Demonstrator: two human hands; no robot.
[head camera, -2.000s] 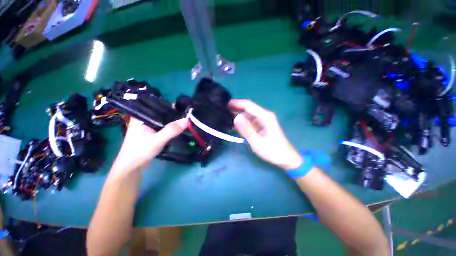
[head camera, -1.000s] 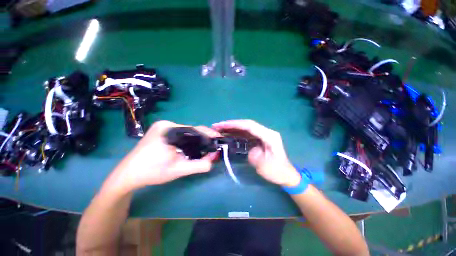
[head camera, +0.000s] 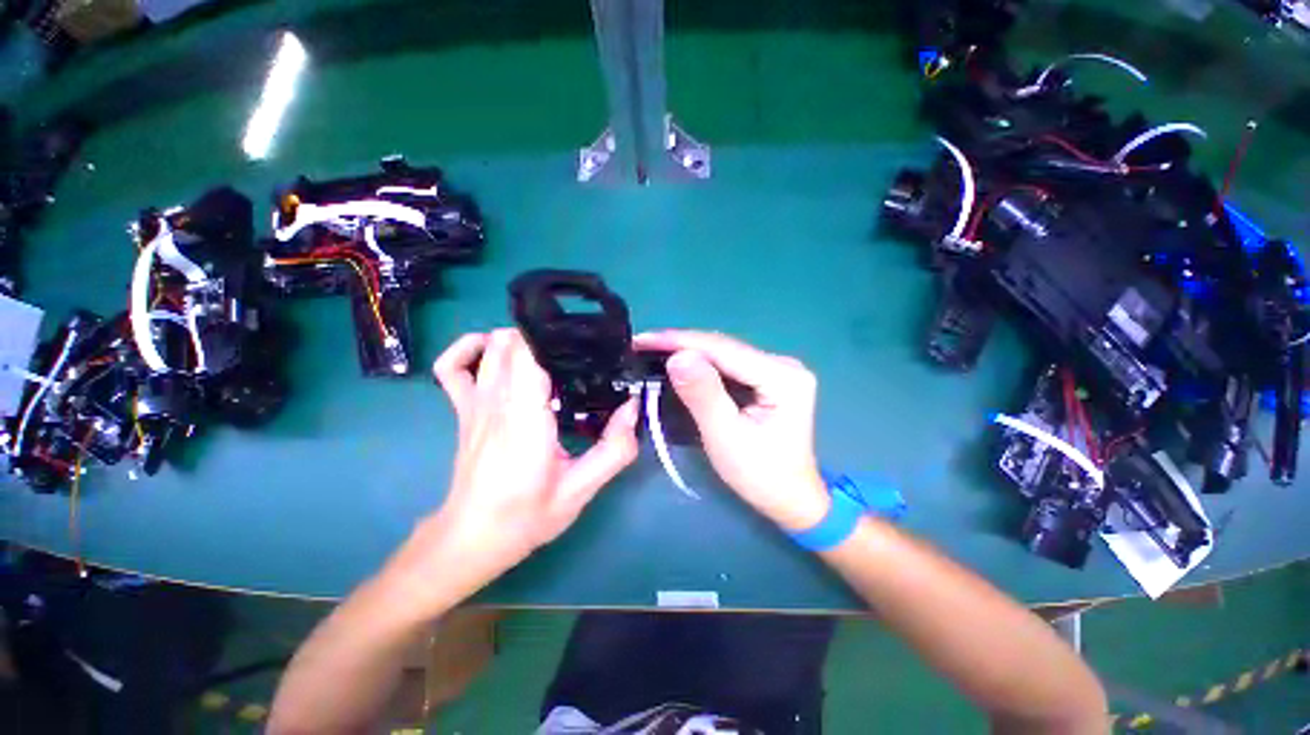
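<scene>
A black housing unit (head camera: 575, 345) is held over the middle of the bench, with a loop-shaped part with an opening standing at its top. My left hand (head camera: 514, 438) grips its left and lower side, thumb at the bottom. My right hand (head camera: 754, 424) grips its right side with thumb and fingers and wears a blue wrist strap (head camera: 833, 517). A white ribbon cable (head camera: 665, 448) hangs down from the unit between my hands. Small red and pale details show inside; my fingers hide part of the unit.
A T-shaped unit (head camera: 377, 244) with white ribbon and orange-red wires lies at left, beside more units (head camera: 194, 309). A large pile of black housings (head camera: 1092, 287) lies at right, with a white paper slip (head camera: 1161, 553) under it. A metal upright (head camera: 632, 86) stands behind, bolted to the green bench.
The unit has turned so its loop-shaped part now stands up and shows its opening. My left hand has shifted right and turned more upright. My right hand keeps its hold.
</scene>
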